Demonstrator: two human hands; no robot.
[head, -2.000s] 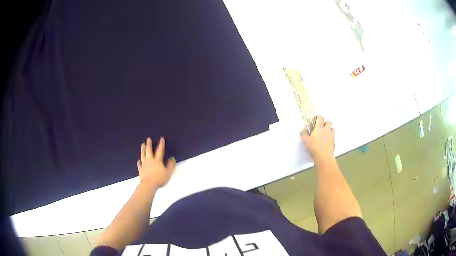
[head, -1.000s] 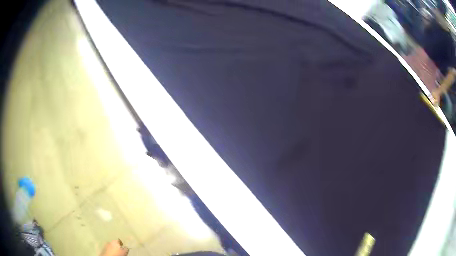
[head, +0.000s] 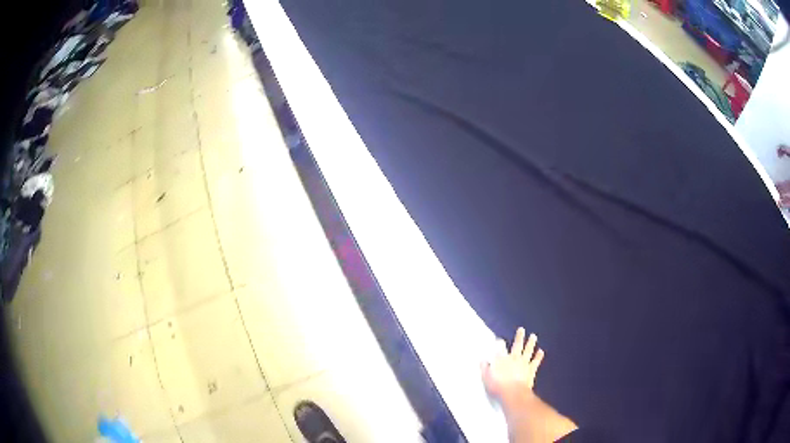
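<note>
Dark fabric (head: 537, 173) covers most of the table, with long diagonal folds running to the right. Its near edge lies beside the white table strip (head: 346, 173). My right hand (head: 513, 370) is palm down at that edge near the bottom, fingers spread on the fabric and thumb over the white strip. It holds nothing. My left hand is out of the picture.
The tiled floor (head: 173, 242) runs along the table's left side, with heaped cloth (head: 35, 182) at the far left. A shoe (head: 316, 422) and a blue item (head: 114, 428) show at the bottom. A yellow item (head: 612, 9) and red and blue things lie beyond the far edge.
The view has swung left along the table. My left hand and the pale yellow stick have left view. My right hand now lies on the fabric edge. Folds show across the fabric.
</note>
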